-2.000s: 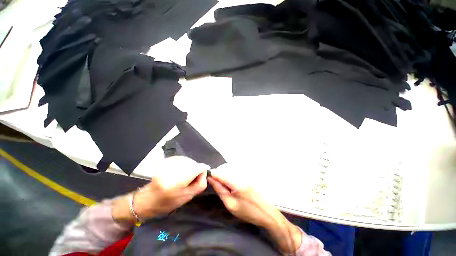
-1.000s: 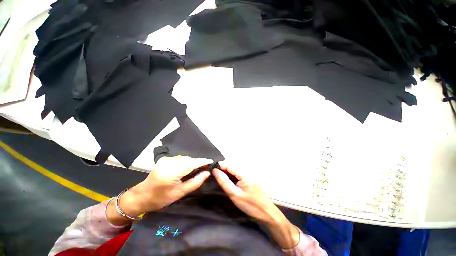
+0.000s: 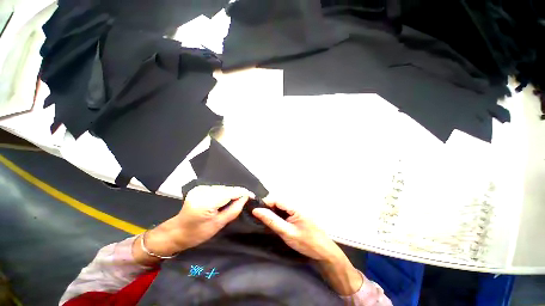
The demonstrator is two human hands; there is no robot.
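A black cut panel (image 3: 226, 167) lies partly on the table edge, its pointed upper part on the white top and its near edge between my hands. My left hand (image 3: 206, 216) pinches the panel's edge between thumb and fingers. My right hand (image 3: 299, 230) holds the same edge just to the right, thumb on top, fingertips a little apart from the left ones. The part of the panel below my hands is hard to tell from the dark apron.
A fanned pile of black panels (image 3: 149, 119) lies at the left, a looser pile (image 3: 382, 72) at the back and right. The white table (image 3: 334, 161) has a curved near edge and faint marks at right. Dark floor with a yellow line (image 3: 72, 200) shows at left.
My hands stay at nearly the same place; the fingertips have shifted along the panel's edge and parted slightly. The piles sit slightly higher in view.
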